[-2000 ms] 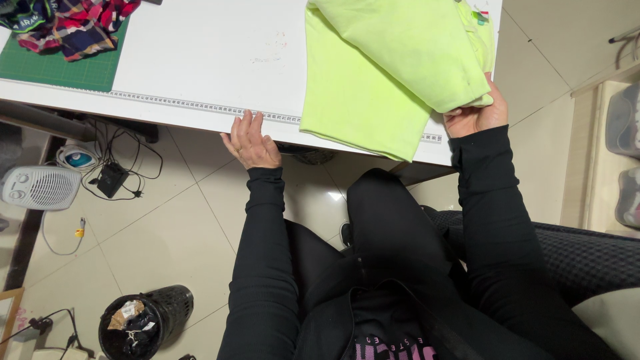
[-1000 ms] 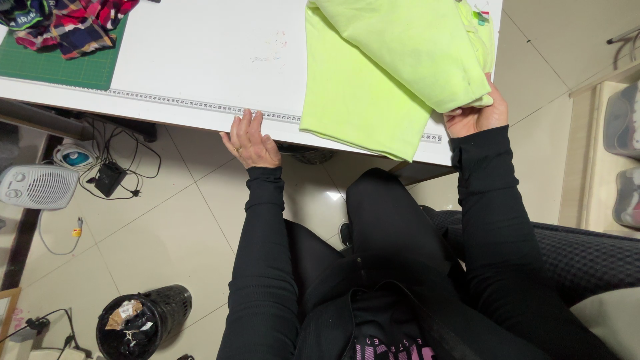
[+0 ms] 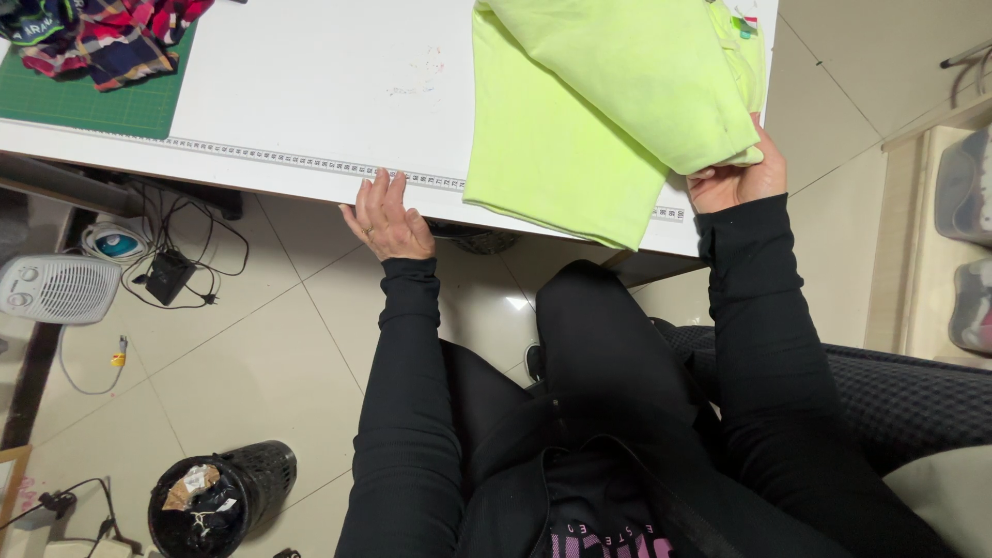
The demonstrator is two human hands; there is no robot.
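Note:
A folded neon-yellow cloth garment (image 3: pixel 566 147) lies at the right end of the white table (image 3: pixel 310 85), its lower hem hanging slightly over the front edge. My right hand (image 3: pixel 740 174) grips the garment's lower right corner, with fingers partly hidden under the fabric. Left of the garment, my left hand (image 3: pixel 391 217) rests on the table's front edge, fingers apart and holding nothing. Its fingertips touch a measuring tape strip (image 3: pixel 310 160) that runs along this edge and passes under the garment.
A green cutting mat (image 3: pixel 93 105) with plaid fabric (image 3: pixel 124 39) on it is at the table's left. On the floor stand a white fan heater (image 3: pixel 62 288), tangled cables (image 3: pixel 205 260) and a black waste basket (image 3: pixel 267 473). Plastic bins (image 3: pixel 965 186) sit on a shelf at right.

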